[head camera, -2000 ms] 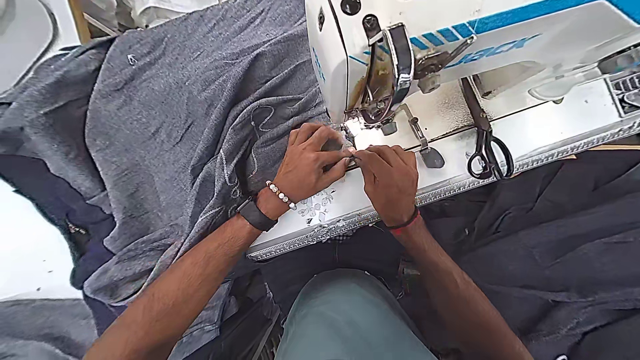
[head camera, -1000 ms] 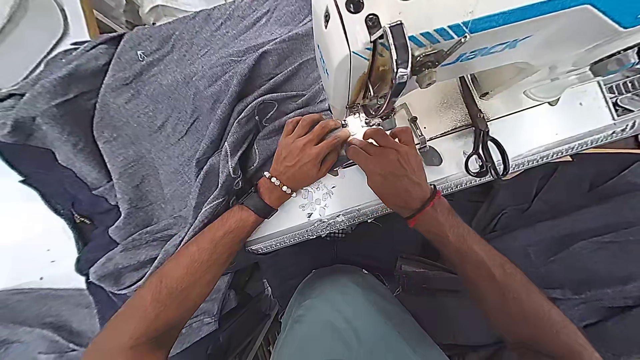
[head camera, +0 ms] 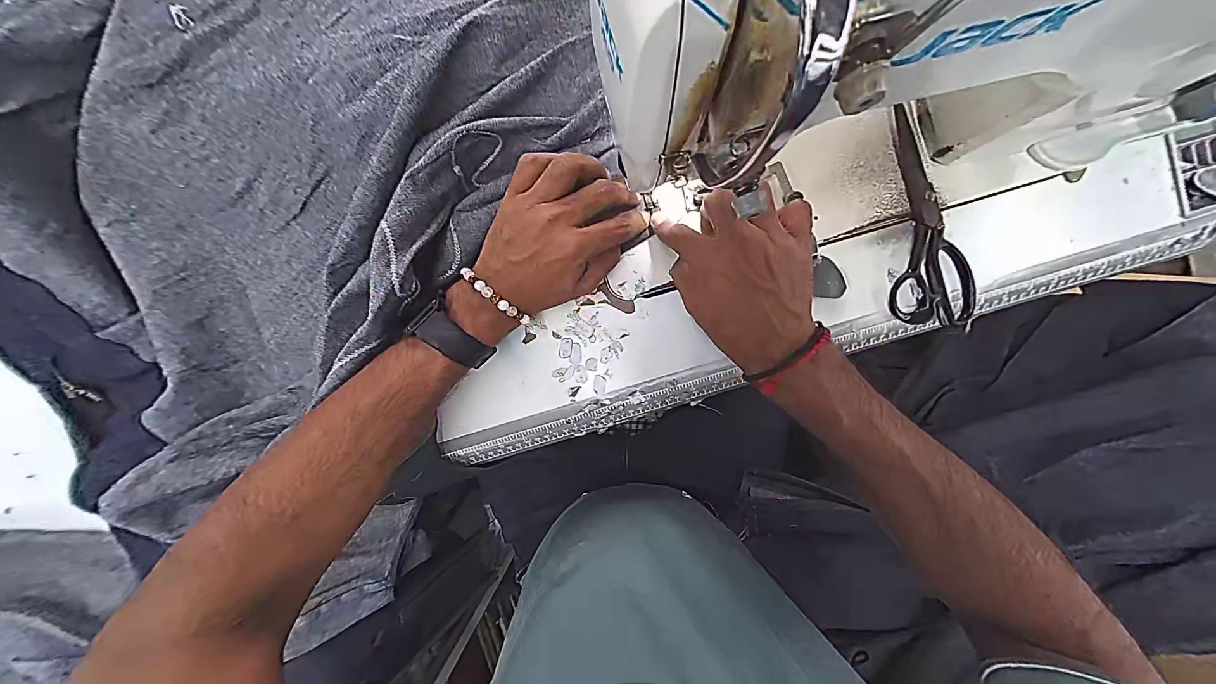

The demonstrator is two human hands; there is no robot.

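A white Jack sewing machine (head camera: 655,85) stands over a white table, its needle area brightly lit. My left hand (head camera: 560,233) lies just left of the presser foot, fingertips pressed down on a small dark piece of fabric (head camera: 635,237) at the needle plate. Close to the needle's right side is my right hand (head camera: 746,275), its index finger and thumb reaching to the lit plate. Whether its fingers pinch the fabric is hidden. Grey knit fabric (head camera: 237,171) lies in folds to the left, against my left wrist.
Black-handled scissors (head camera: 926,256) lie on the machine bed at the right. Small paper-like scraps (head camera: 584,351) are scattered near the table's front edge, where a measuring tape (head camera: 589,418) runs along. Dark fabric (head camera: 1064,399) hangs below the table at the right.
Both hands stay by the needle. The fingertips, close together two seconds ago, are now a little apart, with my right hand's fingers spread nearer the presser foot.
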